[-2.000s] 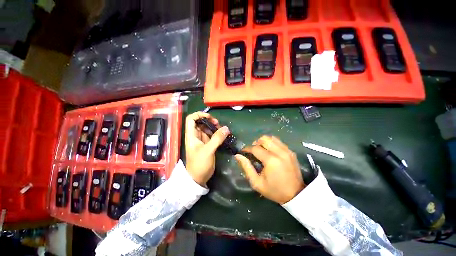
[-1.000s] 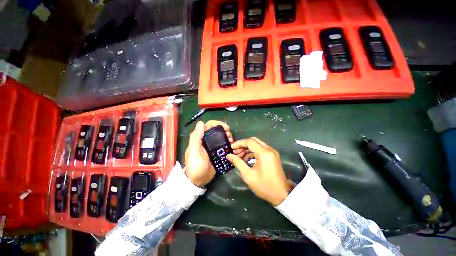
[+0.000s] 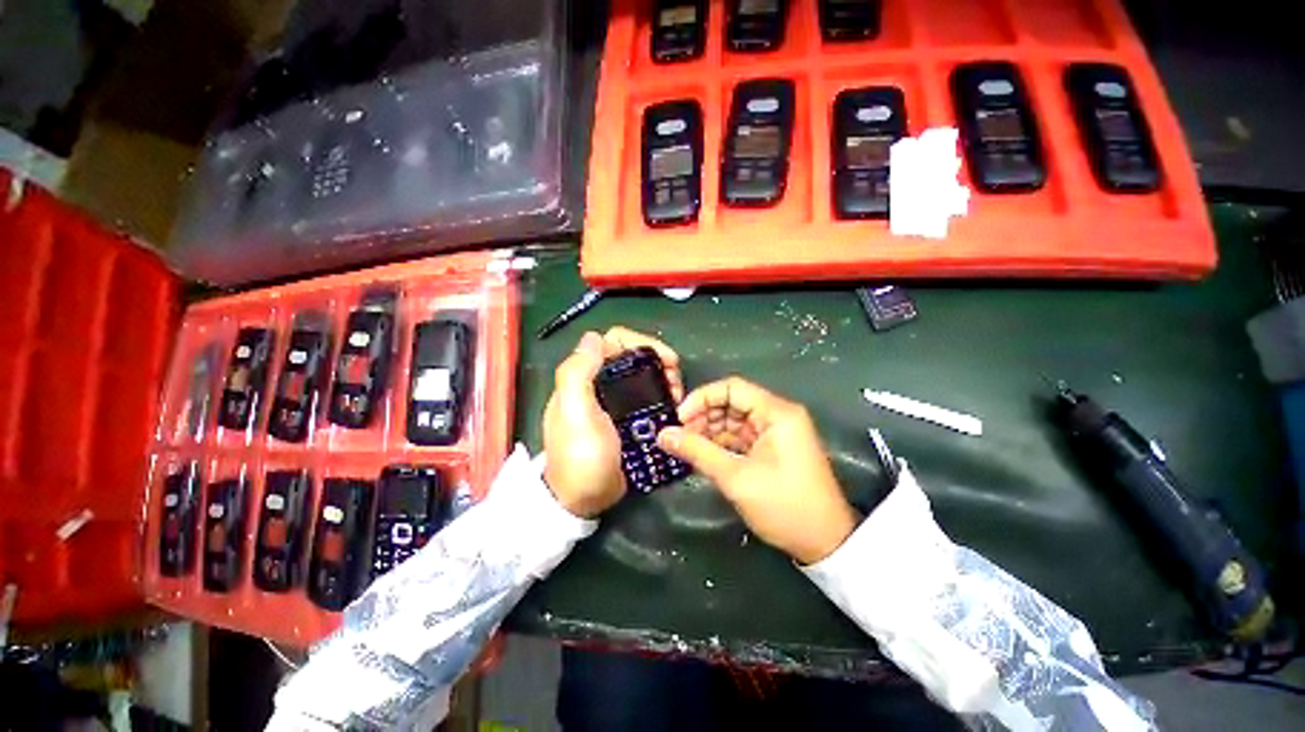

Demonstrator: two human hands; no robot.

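A black keypad phone with a dark screen and white key markings faces up above the green mat. My left hand is shut on the phone from its left side, with fingertips showing behind its top edge. My right hand is at the phone's right side, thumb and fingertips at the keys near the square centre key. A thin metal stick shows by my right wrist; whether the right hand holds it cannot be told.
A red tray of phones with a white scrap lies behind. Another red tray of phones is left, clear trays behind it. An electric screwdriver, white stick, small dark square and tiny screws lie on the mat.
The phone has turned from edge-on two seconds ago to face up, and my right hand has moved from its lower end to its keys. Since one second ago the hands have barely changed.
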